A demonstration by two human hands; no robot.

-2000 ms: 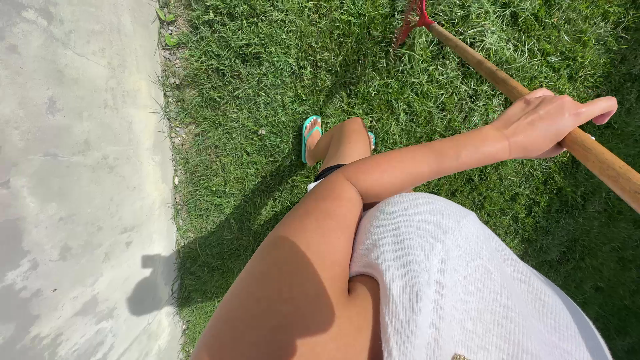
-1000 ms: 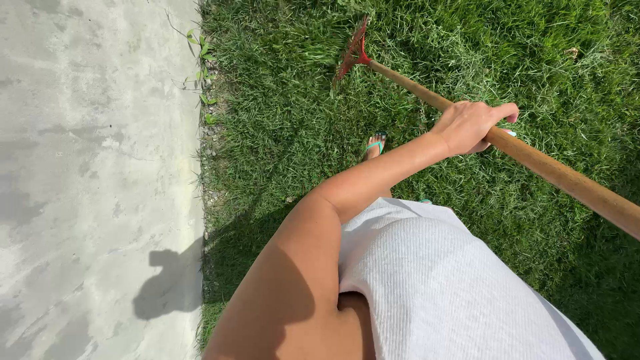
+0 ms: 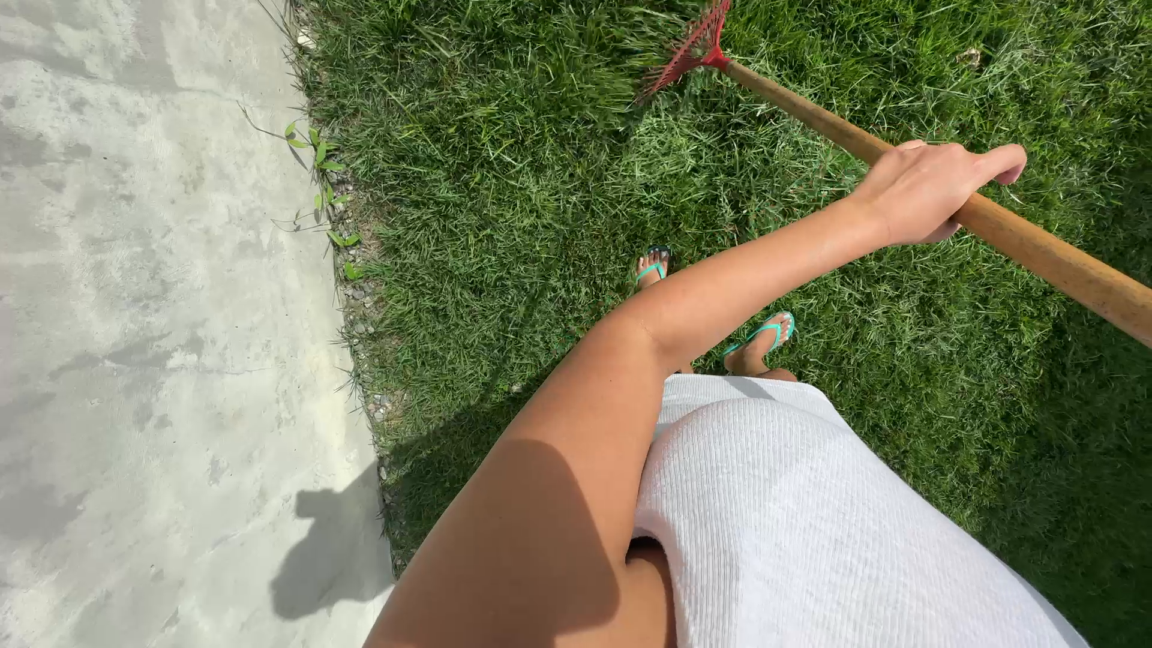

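My left hand [image 3: 927, 193] is wrapped around the wooden handle of a rake [image 3: 1053, 252], with one finger sticking out past the shaft. From the right edge the handle slants up to the red rake head [image 3: 693, 56], whose thin tines rest in the grass [image 3: 504, 180] at the top. My left arm reaches across above my feet, which wear turquoise flip-flops [image 3: 778, 328] on the lawn. My right hand is out of view, as is the handle's far end.
A concrete slab [image 3: 180, 270] runs along the left side, with pebbles [image 3: 382, 405] and a small leafy weed [image 3: 321, 153] at its edge. A shadow of a head and arm falls across the slab and grass. A white ribbed top covers my torso.
The rake head first came nearer the concrete, then moved back away from it, my left hand staying on the handle. My feet have shifted, and both flip-flops now show. The view has moved somewhat.
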